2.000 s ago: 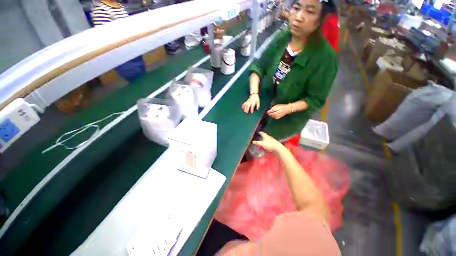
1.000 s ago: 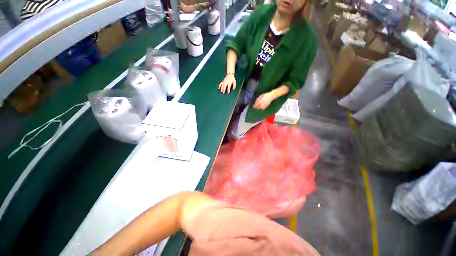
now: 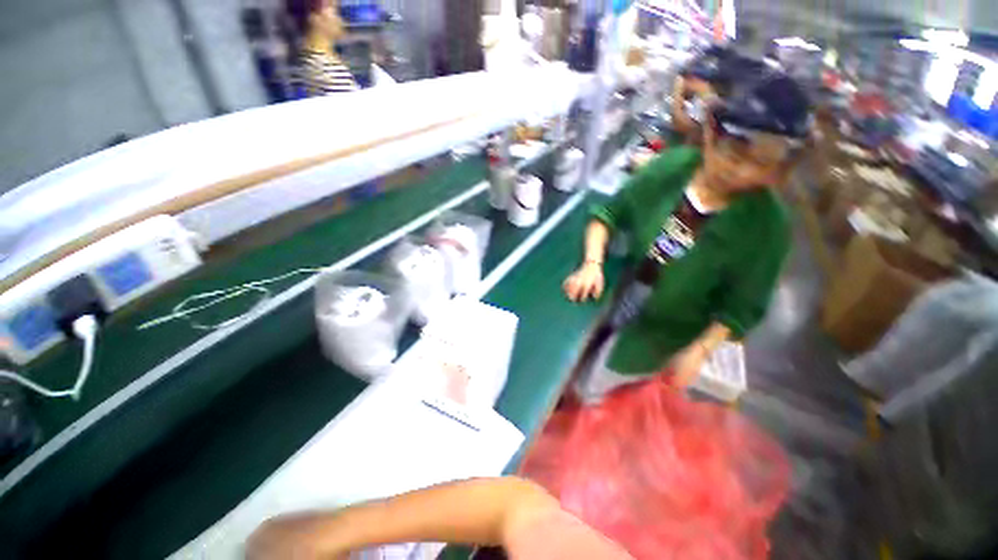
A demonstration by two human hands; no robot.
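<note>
My right hand (image 3: 290,536) is blurred at the lower edge, over the near end of the white sheet (image 3: 361,448); its fingers cannot be made out. My left hand is out of the picture. A white retail box (image 3: 471,345) with a pinkish-brown picture stands at the far end of the sheet. Behind it, bagged white units (image 3: 361,323) stand in a row on the green bench. Printed paper (image 3: 405,550) shows partly below my forearm.
A person in a green jacket (image 3: 711,252) stands at the bench's right side, one hand on its surface. A red plastic sack (image 3: 668,470) lies beside the bench. A white shelf with a power strip (image 3: 120,273) runs along the left. A brown carton (image 3: 875,290) stands at right.
My right hand has moved from near the red sack back over the white sheet. The other person has bent their head down and one hand now reaches to the red sack. The view has shifted.
</note>
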